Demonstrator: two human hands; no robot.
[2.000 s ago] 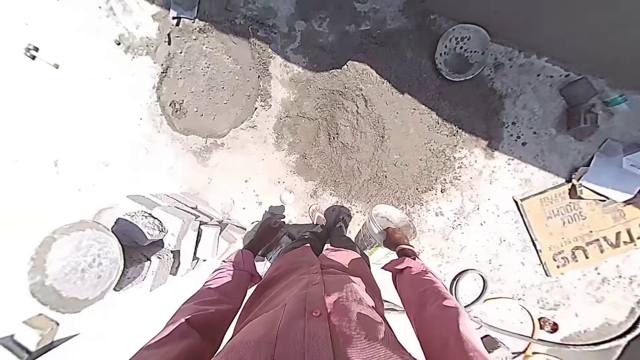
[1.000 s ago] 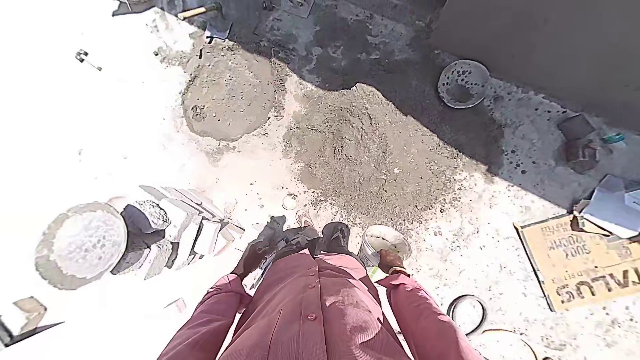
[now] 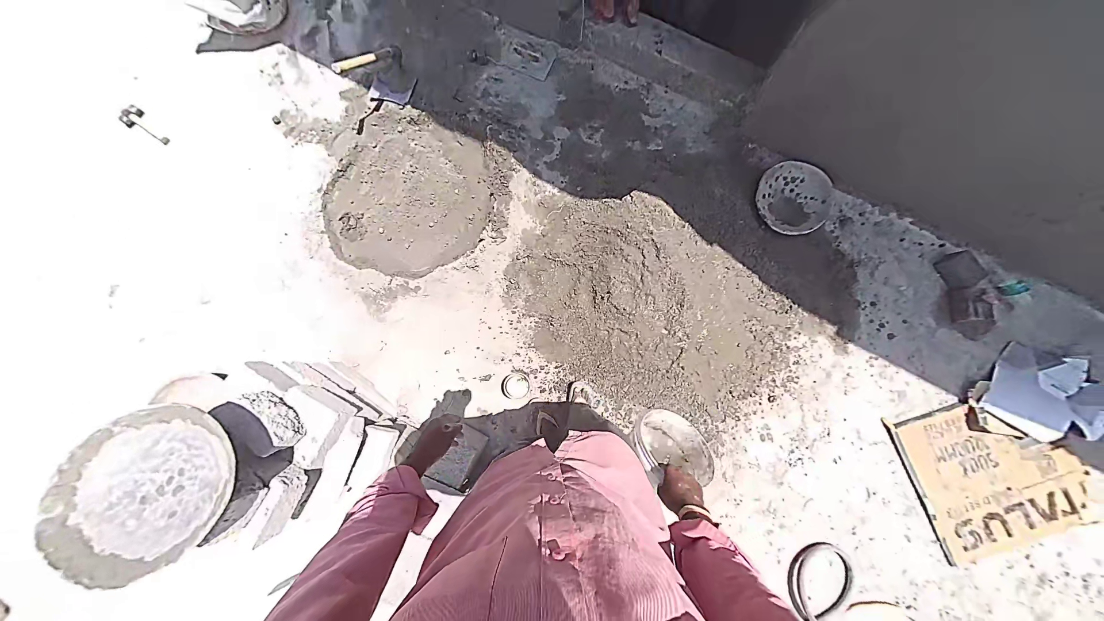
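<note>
My right hand (image 3: pixel 681 490) grips the near rim of a pale round bucket (image 3: pixel 675 444) beside my right leg; its thumb and fingertips are partly hidden. My left hand (image 3: pixel 438 438) hangs at my left side over a grey slab (image 3: pixel 457 461), and whether it touches or holds anything cannot be told. In front of my feet spreads a heap of grey sand or dry mortar mix (image 3: pixel 647 302). Left of the heap lies a round, flat patch of wet mortar (image 3: pixel 410 198). A small round lid or cup (image 3: pixel 516 385) sits on the floor near my feet.
At left are a basin of white powder (image 3: pixel 142 487) and stacked tiles or slabs (image 3: pixel 323 414). A speckled bowl (image 3: pixel 793 197), dark blocks (image 3: pixel 966 293), a printed cardboard sheet (image 3: pixel 992 492) and a hose loop (image 3: pixel 819 580) lie at right. A yellow-handled tool (image 3: pixel 362 61) lies beyond the mortar.
The view has shifted, bringing the yellow-handled tool and the far edge into sight. My right hand stays at the bucket, and my left hand remains by my left side.
</note>
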